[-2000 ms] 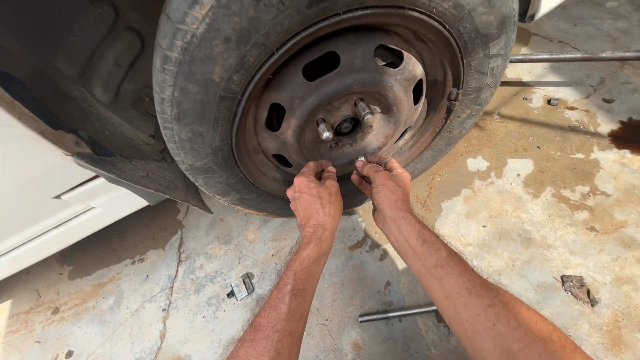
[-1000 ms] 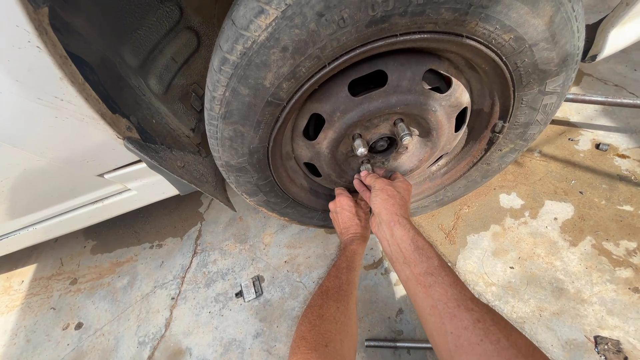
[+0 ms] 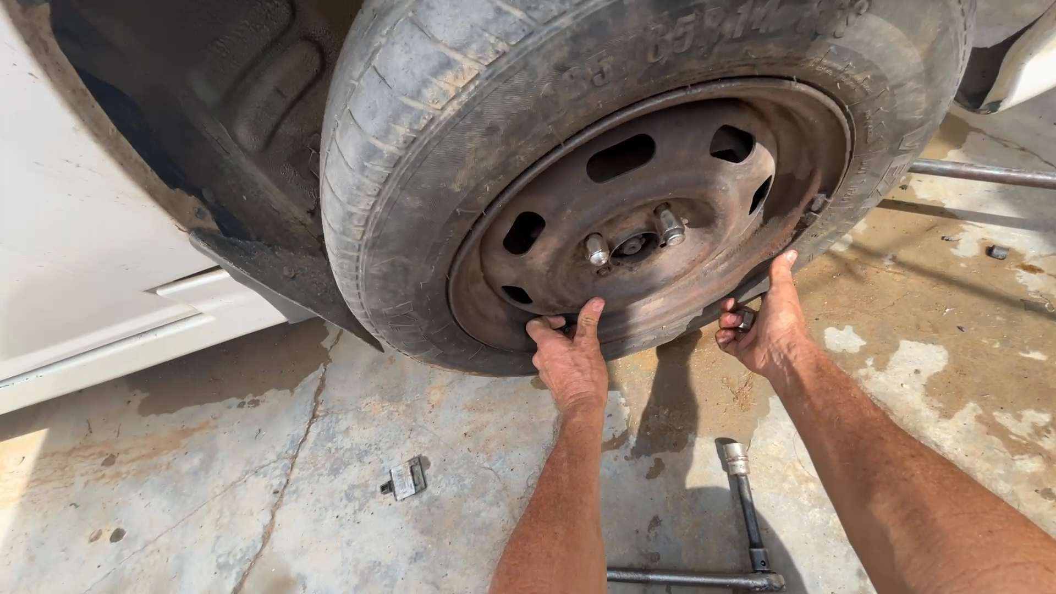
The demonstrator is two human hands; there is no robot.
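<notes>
A car tyre (image 3: pixel 412 206) on a rusty steel wheel rim (image 3: pixel 536 157) stands in the wheel arch, with two lug nuts, one left (image 3: pixel 596 249) and one right (image 3: pixel 669 224) of the hub centre. My left hand (image 3: pixel 571 355) grips the rim's lower edge, thumb on the face and fingers partly hidden. Over at the tyre's lower right, my right hand (image 3: pixel 771 322) has its thumb against the sidewall and its fingers curled around a dark metal nut (image 3: pixel 745 318). Below the hands, a socket (image 3: pixel 736 459) on an extension joins a metal bar (image 3: pixel 693 577) on the ground.
A small metal block, perhaps an adapter (image 3: pixel 406 478), lies on the cracked concrete (image 3: pixel 206 495). The white car body (image 3: pixel 91 223) and a black mud flap (image 3: pixel 280 285) are at left. A long metal bar (image 3: pixel 982 172) and a small dark piece (image 3: pixel 997 252) lie at right.
My hands were together below the hub and have moved apart, the left to the rim's lower edge, the right to the tyre's lower right. The view has shifted, showing more of the socket tool.
</notes>
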